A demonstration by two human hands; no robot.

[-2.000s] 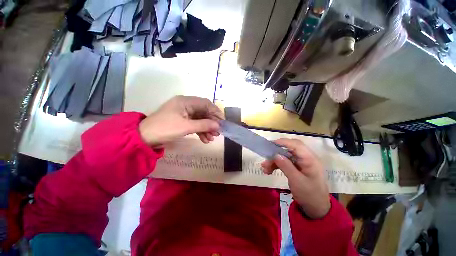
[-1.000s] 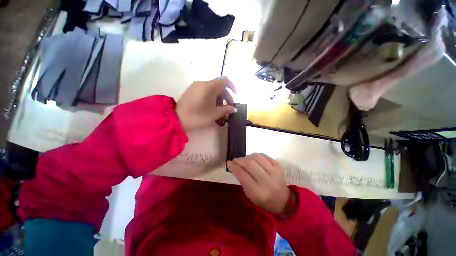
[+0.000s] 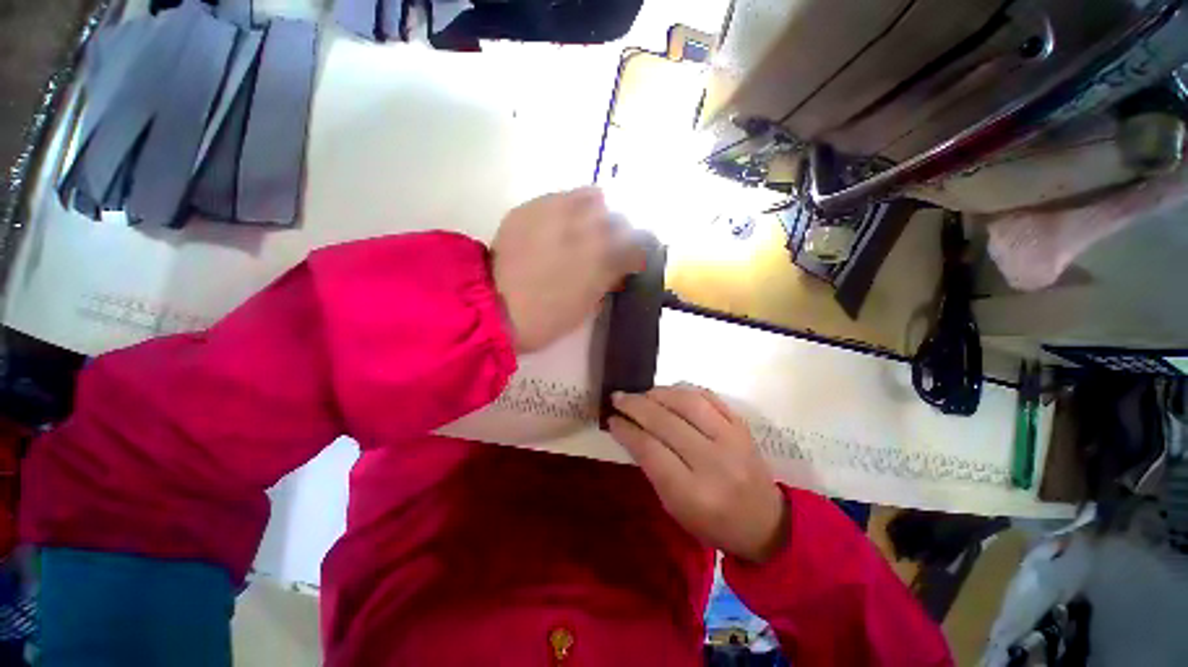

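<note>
A dark strip [image 3: 635, 328] lies upright in view on the white table, its far end at the edge of the bright bed plate [image 3: 730, 280]. My left hand [image 3: 563, 267] grips the strip's far end; its fingertips are partly lost in the lamp glow. My right hand [image 3: 697, 463] holds the near end, fingertips on its edge above the printed ruler marks. The grey strip is not visible; whether it lies under the dark one cannot be told. The presser foot and needle area is washed out by glare.
A fanned stack of grey strips [image 3: 196, 117] lies at far left, a black scrap [image 3: 534, 20] at the top. The machine head [image 3: 899, 78] fills the top right. More strips [image 3: 870, 261] lie right of the needle. Black scissors [image 3: 948, 352] and green snips [image 3: 1025, 427] lie at right.
The grey strip held between both hands was brought onto the dark strip and no longer shows. Both hands are now at the dark strip's ends. The view has shifted, with the stack higher in it.
</note>
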